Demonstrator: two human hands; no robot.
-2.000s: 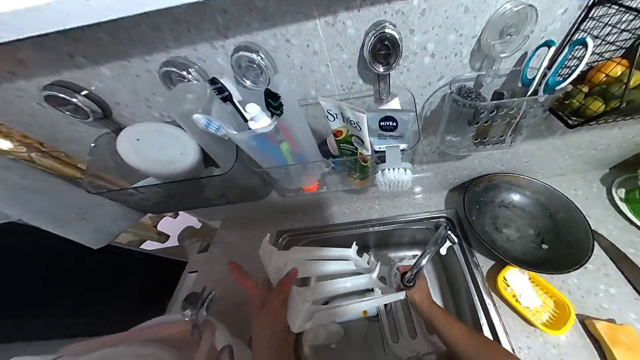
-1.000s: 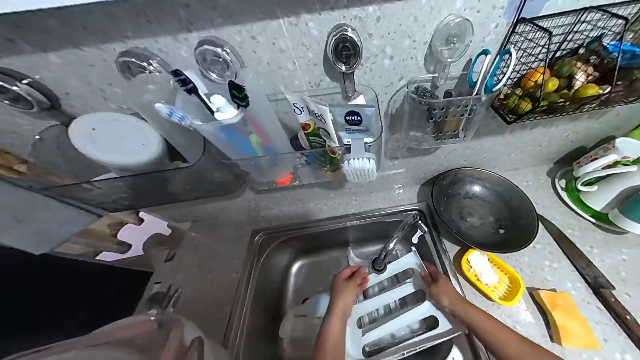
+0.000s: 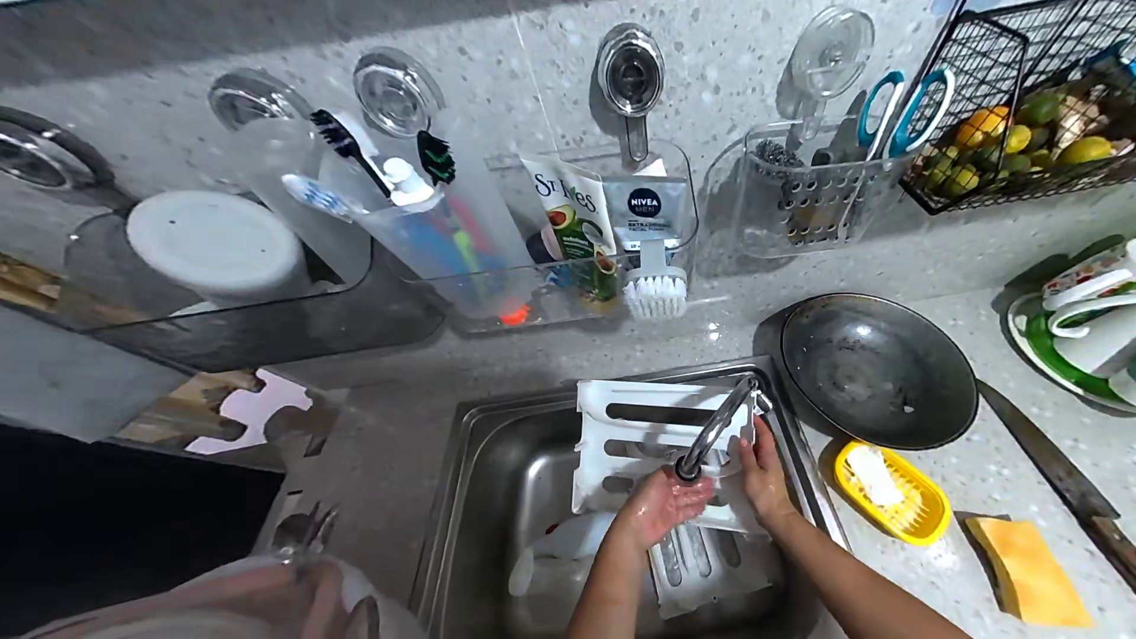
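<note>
A white slotted plastic rack panel (image 3: 621, 448) stands tilted in the steel sink (image 3: 506, 470), behind the curved metal faucet (image 3: 714, 430). My right hand (image 3: 763, 466) grips the panel's right edge. Just under the faucet's outlet is my left hand (image 3: 666, 506), palm up, wet and holding nothing, its fingers slightly spread in front of the panel. Below my hands lies a second white slotted piece (image 3: 710, 568). A whitish plastic item (image 3: 568, 550), partly hidden by my left forearm, rests on the sink's bottom.
Right of the sink are a dark wok (image 3: 879, 373), a yellow soap dish (image 3: 892, 493), a yellow sponge (image 3: 1029, 572) and a large knife (image 3: 1047, 453). Wall holders with toothbrushes (image 3: 355, 160) and tubes (image 3: 572, 213) hang behind. Spoons or forks (image 3: 306, 528) lie at the left.
The white panel, held low in both hands a second ago, is now tilted up behind the faucet. My left hand has let go of it and is under the outlet.
</note>
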